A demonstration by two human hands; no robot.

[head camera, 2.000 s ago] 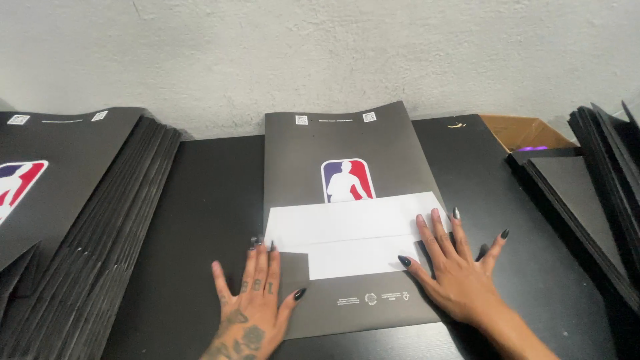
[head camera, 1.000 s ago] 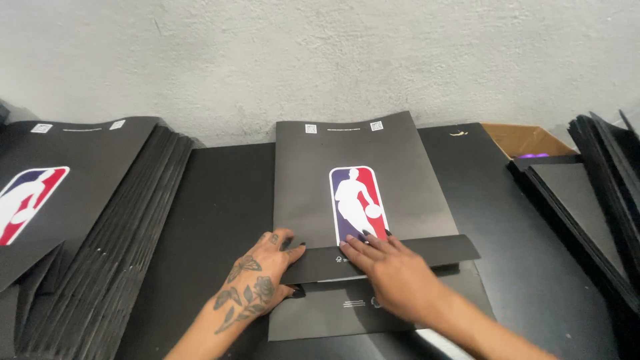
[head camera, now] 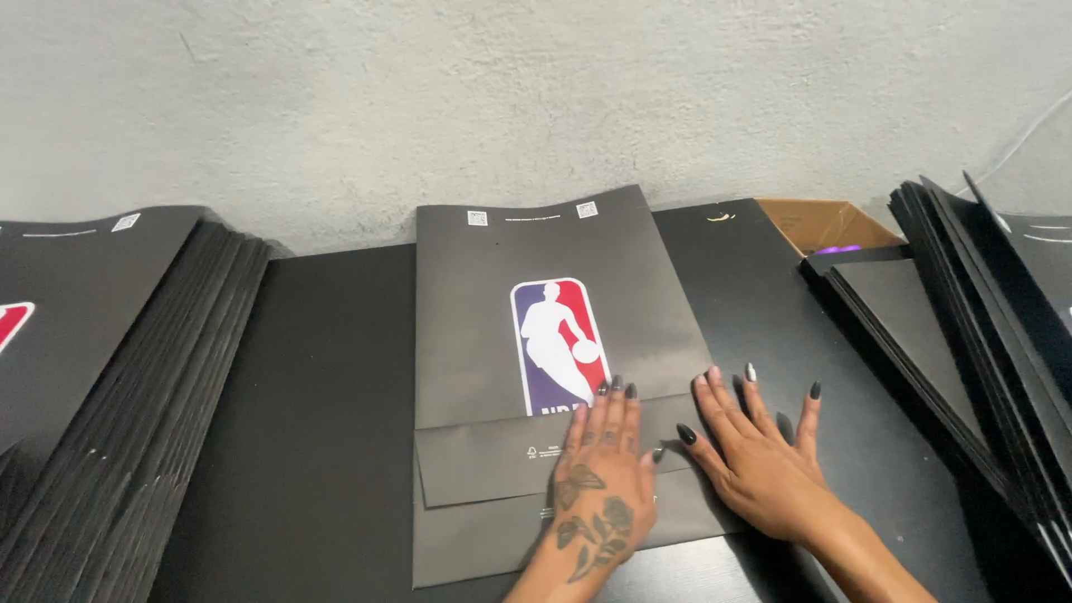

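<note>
A flat black paper bag (head camera: 477, 335) with a red, white and blue basketball logo lies in front of me, its lower part folded over into a flap (head camera: 481, 465). My left hand (head camera: 607, 486), tattooed, presses flat on that flap, fingertips at the lower edge of the logo. Nothing is gripped in it. My right hand (head camera: 758, 461) is spread at the right edge of the bag, fingers apart, its thumb near the flap and the other fingers partly over the black table.
On the black table (head camera: 310, 377), a tall stack of folded black bags (head camera: 167, 360) stands at the left. More black bags (head camera: 946, 276) lean at the right, beside a cardboard box (head camera: 816, 222) holding something purple. A rough pale wall (head camera: 536, 100) rises behind.
The flap, raised under both hands a second ago, now lies flat on the bag. My left hand has moved right onto it, and my right hand has moved to the bag's right edge and spread.
</note>
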